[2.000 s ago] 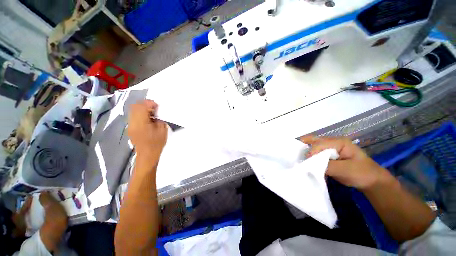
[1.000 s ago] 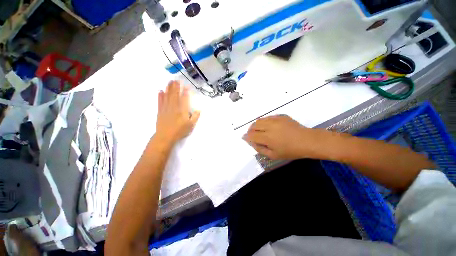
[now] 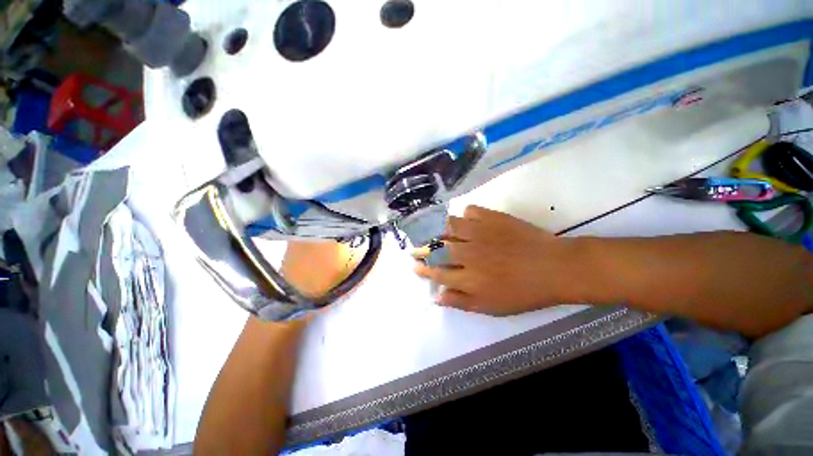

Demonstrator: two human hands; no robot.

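Observation:
The white sewing machine head (image 3: 357, 98) with a blue stripe fills the upper middle. A shiny curved metal guard (image 3: 234, 254) stands at its front. My left hand (image 3: 312, 264) lies low behind this guard, its fingers mostly hidden. My right hand (image 3: 495, 264) lies palm down on the white surface right of the needle area, fingers slightly apart, fingertips pointing left beside small metal parts. White cloth under the hands cannot be told from the white table in the glare. The needle and presser foot are not clearly visible.
Grey and white layered strips (image 3: 138, 329) lie at the table's left. Snips (image 3: 713, 188) and green and yellow scissors (image 3: 774, 216) lie at right. A blue crate (image 3: 669, 392) with grey-blue cloth is below the grey front edge (image 3: 463, 374). A red stool (image 3: 94, 107) stands behind.
The view has moved closer to the machine head. Both hands have come to the needle area. The white cloth that hung over the front edge no longer shows there.

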